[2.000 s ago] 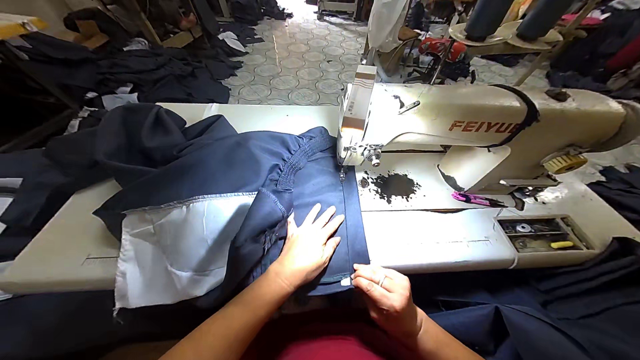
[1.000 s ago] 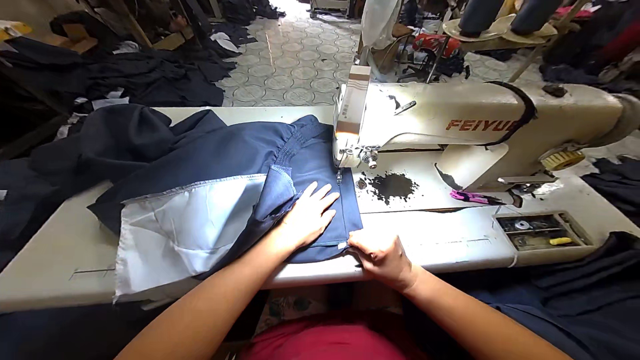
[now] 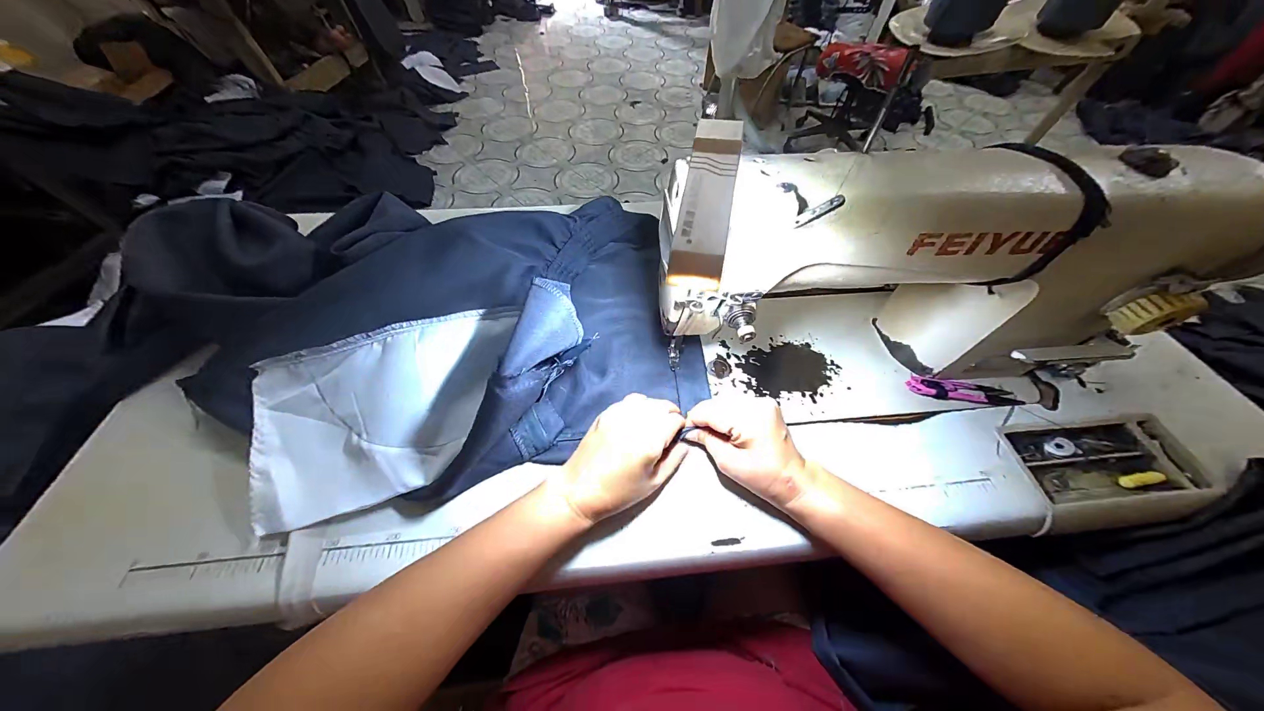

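Observation:
A navy fabric garment (image 3: 444,257) lies across the sewing machine table, its right edge under the presser foot (image 3: 675,354) of a cream Feiyue sewing machine (image 3: 889,207). A white pocket lining (image 3: 375,405) spreads out at its left front. Just in front of the needle, my left hand (image 3: 632,449) pinches the garment's near edge between thumb and fingers. My right hand (image 3: 750,444) grips the same edge, its fingertips meeting those of the left. The bit of cloth between them is mostly hidden.
Right of the hands is a tray (image 3: 1106,459) with a bobbin and a yellow item. Pink-handled snips (image 3: 953,390) rest by the machine's base. Dark cloth (image 3: 1165,583) hangs at the lower right, and thread cones (image 3: 963,20) stand behind the machine.
My left hand, flat on the garment before, has moved toward the near edge and closed on it beside the right hand. The garment's near edge has shifted toward the needle.

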